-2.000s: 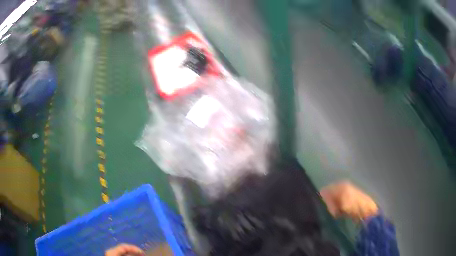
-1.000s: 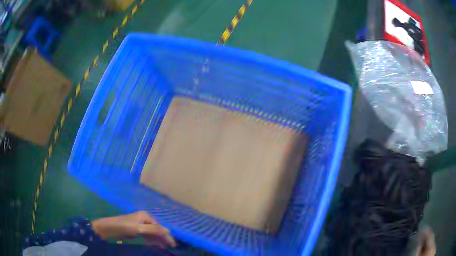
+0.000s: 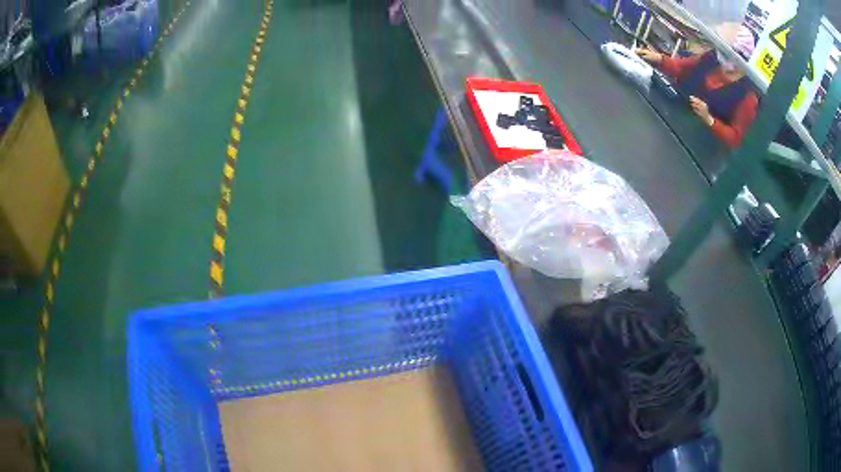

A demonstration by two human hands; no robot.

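Note:
A blue perforated plastic crate (image 3: 323, 300) stands at the bottom centre, with a flat piece of cardboard (image 3: 346, 424) on its bottom. To its right a large tangled heap of black power cords (image 3: 636, 369) lies on the bench. A crinkled clear plastic bag (image 3: 567, 217) lies at the far end of the heap. A dark navy rounded shape, perhaps a housing (image 3: 687, 456), shows at the bottom edge beside the cords. Neither of my hands is in the picture.
A red tray (image 3: 489, 129) with white lining holds small black parts beyond the bag. A conveyor (image 3: 728, 304) runs along the right, with dark housings (image 3: 811, 304) past it. A green post (image 3: 738, 175) slants across. A person in red sleeves (image 3: 733, 101) sits at the upper right. Yellow-black tape (image 3: 221, 221) marks the floor.
The view has swung back up and right from the crate, which now sits lower. My left hand at the crate's rim and my right hand beside the cords have left the picture.

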